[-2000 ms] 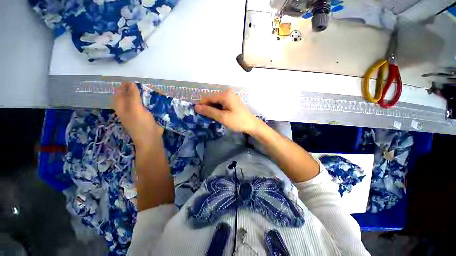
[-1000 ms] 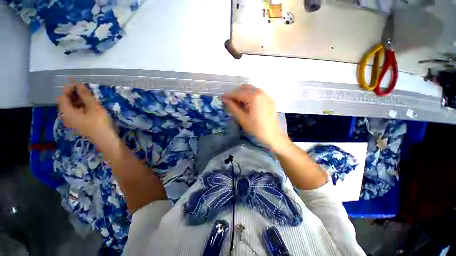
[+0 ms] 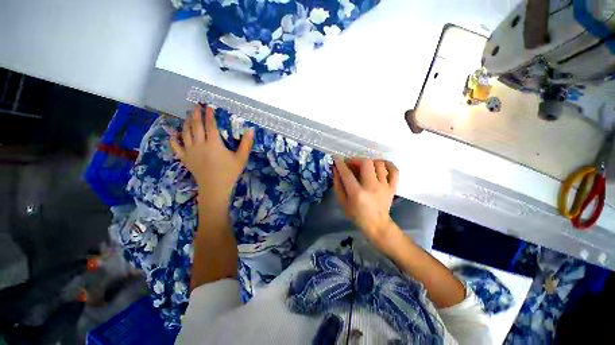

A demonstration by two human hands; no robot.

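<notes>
A blue floral fabric piece [image 3: 286, 158] lies with its upper edge along the table-edge ruler [image 3: 259, 118] and hangs down over the front edge. My left hand [image 3: 210, 149] lies on the fabric's left end, fingers spread over the ruler's lower edge. Whether it grips the cloth is hidden. My right hand [image 3: 367, 192] has its fingers bent at the fabric's right end and pinches its corner on the ruler. The fabric edge runs between both hands.
More floral fabric [image 3: 270, 34] lies on the tabletop at the back. The sewing machine [image 3: 560, 40] is at the upper right, with yellow-and-red-handled scissors [image 3: 584, 195] on the right. A blue bin [image 3: 111, 162] is at left; a white board [image 3: 516, 296] is at lower right.
The view has turned and shifted left. My left hand has gone from pinching the fabric's end to lying flat with fingers spread. My right hand remains at the other end.
</notes>
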